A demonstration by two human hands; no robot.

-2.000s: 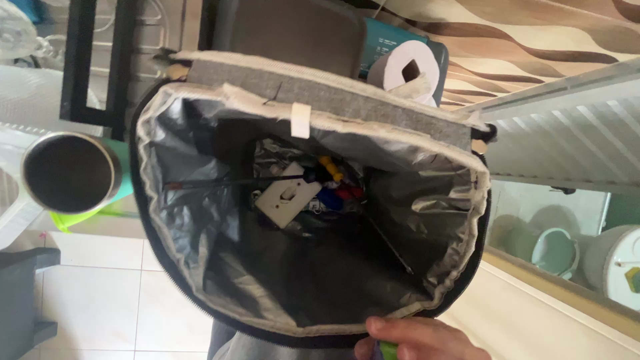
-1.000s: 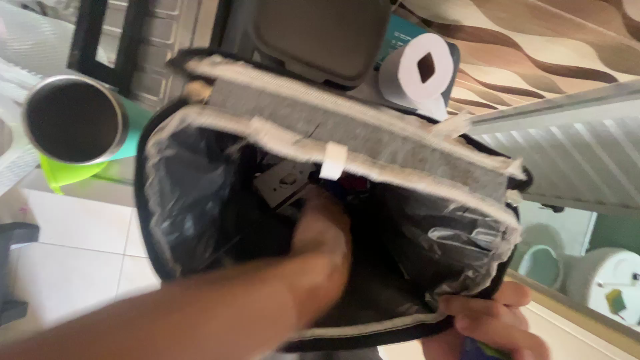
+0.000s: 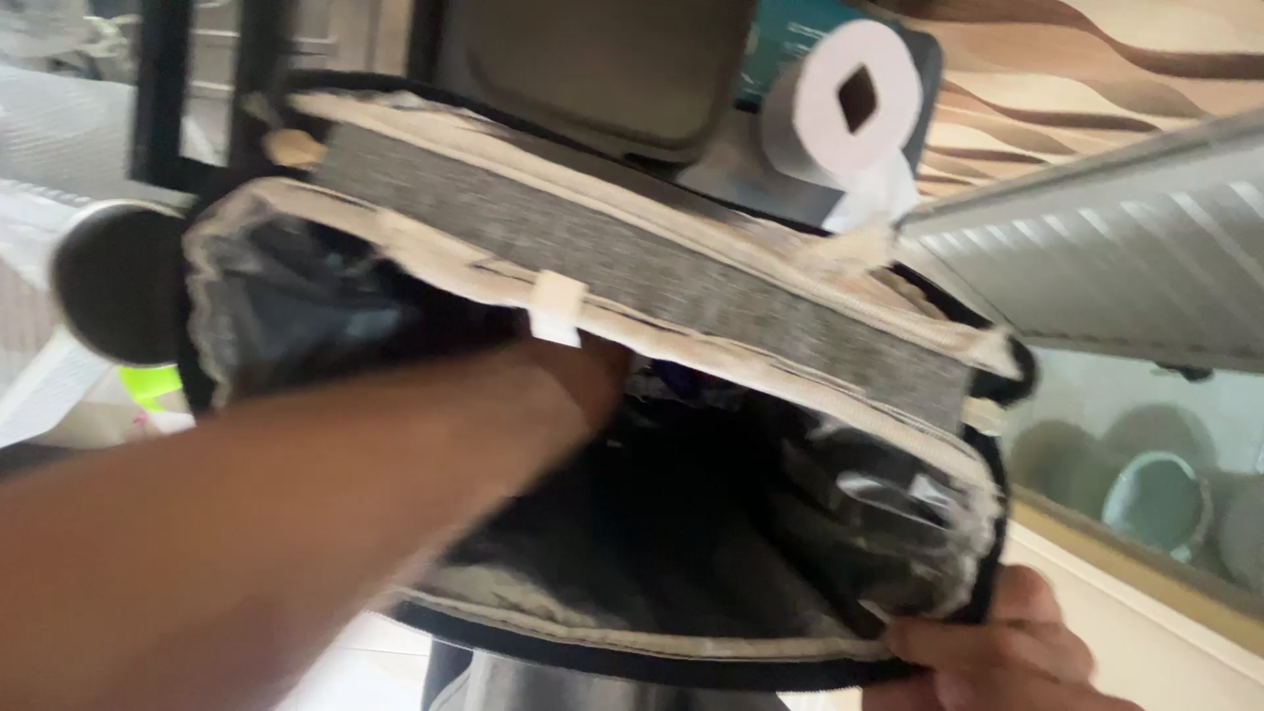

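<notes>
A grey fabric bag (image 3: 632, 257) with beige-bound edges, a black outer rim and a shiny dark lining fills the middle of the head view, its mouth facing up. My left hand (image 3: 583, 380) reaches into it from the left, below a small white tab (image 3: 558, 308). Its fingers are hidden in the dark inside, so what they touch cannot be told. Beside that hand, some small dark-blue items (image 3: 681, 380) show faintly at the bottom. My right hand (image 3: 997, 647) grips the bag's rim at the lower right corner, with fingers over the edge.
Behind the bag stand a dark lidded container (image 3: 602, 69) and a white paper roll (image 3: 854, 104). A round dark-mouthed cup (image 3: 118, 281) is close to the left side. On the right are a ribbed grey panel (image 3: 1106, 227) and a ledge (image 3: 1136, 553).
My left hand, not in view two seconds ago, has reached into the bag. The white plate and yellow-handled tool seen inside then are now hidden. The bag appears larger and more tilted.
</notes>
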